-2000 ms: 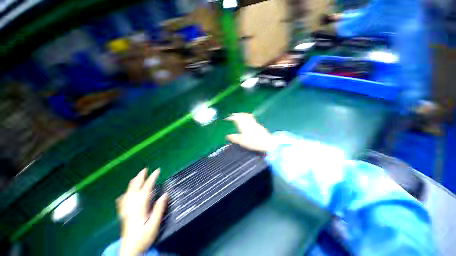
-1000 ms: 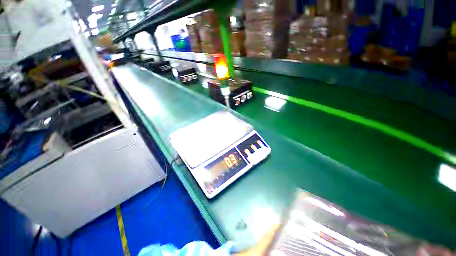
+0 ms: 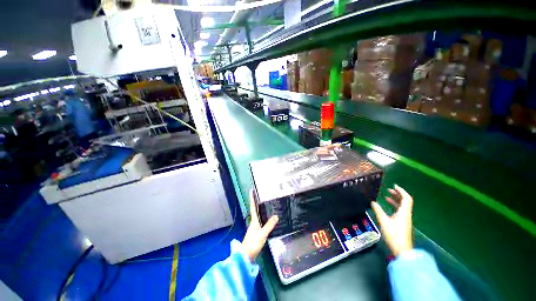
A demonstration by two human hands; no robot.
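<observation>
A closed black retail box [image 3: 317, 197] with a printed top sits on or just over the platform of the white check-weighing scale [image 3: 314, 267]. The scale's dark panel shows red digits that read like 00. My left hand [image 3: 257, 232] is at the box's left front corner, with fingers along its left side and thumb on the front face. My right hand [image 3: 397, 217] is beside the box's right end, fingers apart, with a small gap to the box. The box hides the scale platform.
A signal light [image 3: 327, 120] stands behind the box, lit red-orange. Another black box [image 3: 344, 136] is behind it on the green conveyor [image 3: 446, 182]; more boxes lie farther along. A white machine [image 3: 147, 206] stands left of the bench. Green framing and stacked cartons [image 3: 376, 67] are beyond.
The box has moved from the lower right onto or over the scale, covering its platform. Both hands are now in view around it. The view has shifted, showing more of the white machine.
</observation>
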